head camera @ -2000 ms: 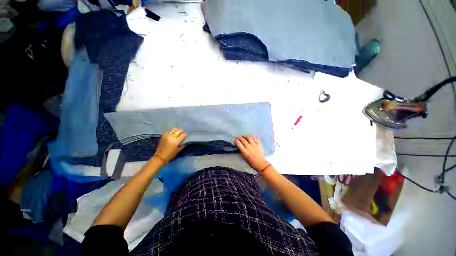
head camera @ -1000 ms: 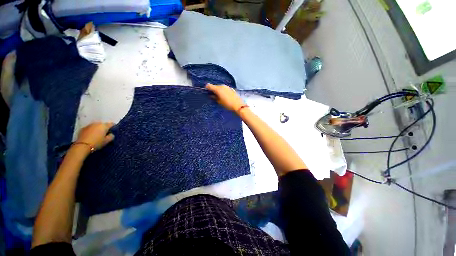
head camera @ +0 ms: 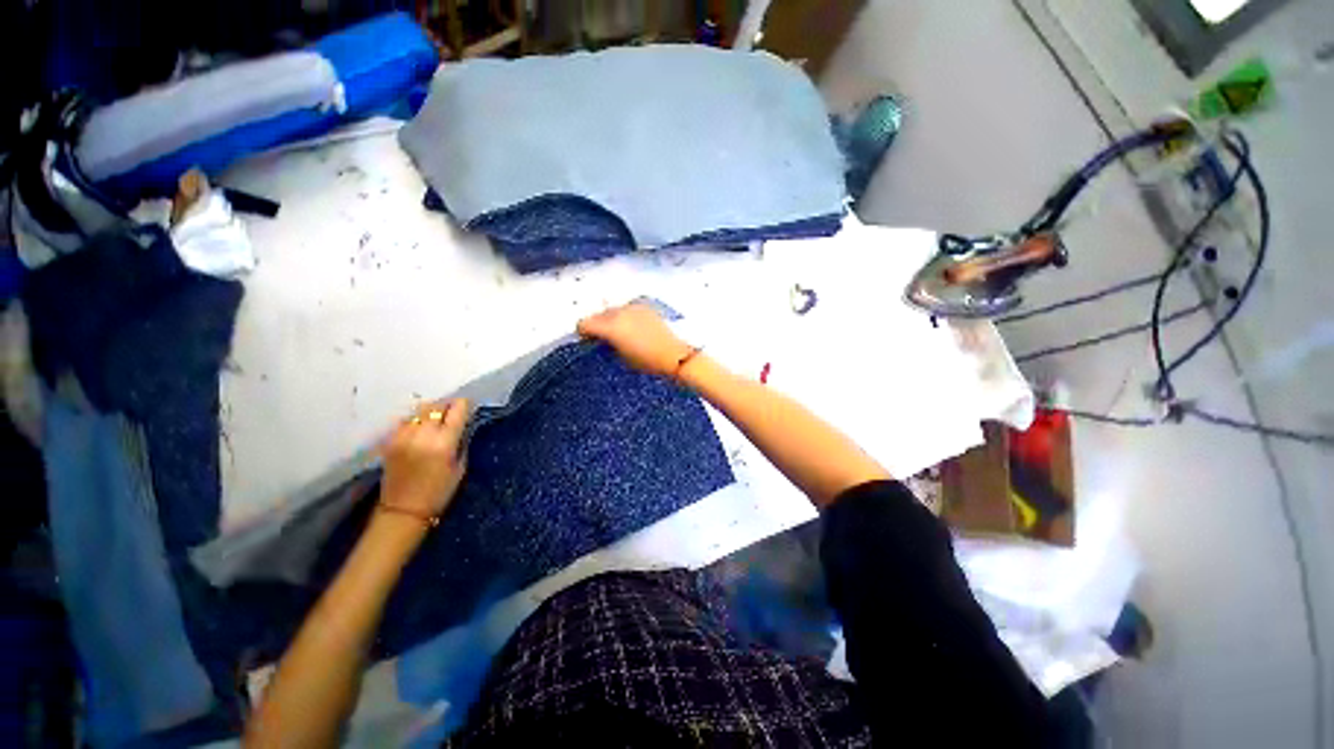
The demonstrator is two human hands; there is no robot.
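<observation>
A dark speckled navy garment panel (head camera: 585, 454) lies on the white table in front of me, with its far part folded so that a pale grey-blue strip shows beyond a curved edge. My left hand (head camera: 427, 457) grips the panel's curved edge at its left part. My right hand (head camera: 632, 337) holds the same edge further right, near the far corner. The fingertips of both hands are partly hidden by the cloth and the hands themselves. A tiny red stick (head camera: 765, 373) lies on the table to the right of the panel.
A stack of cut panels (head camera: 629, 139), pale on top, lies at the far side. A steam iron (head camera: 983, 274) with a hose stands at the right. Draped denim pieces (head camera: 110, 542) hang at the left. A small silvery item (head camera: 802, 299) lies on the table (head camera: 322, 322).
The panel was folded pale side up, then lay open navy side up. Now its far part is folded again, with both hands on the curved edge. My left hand moved right.
</observation>
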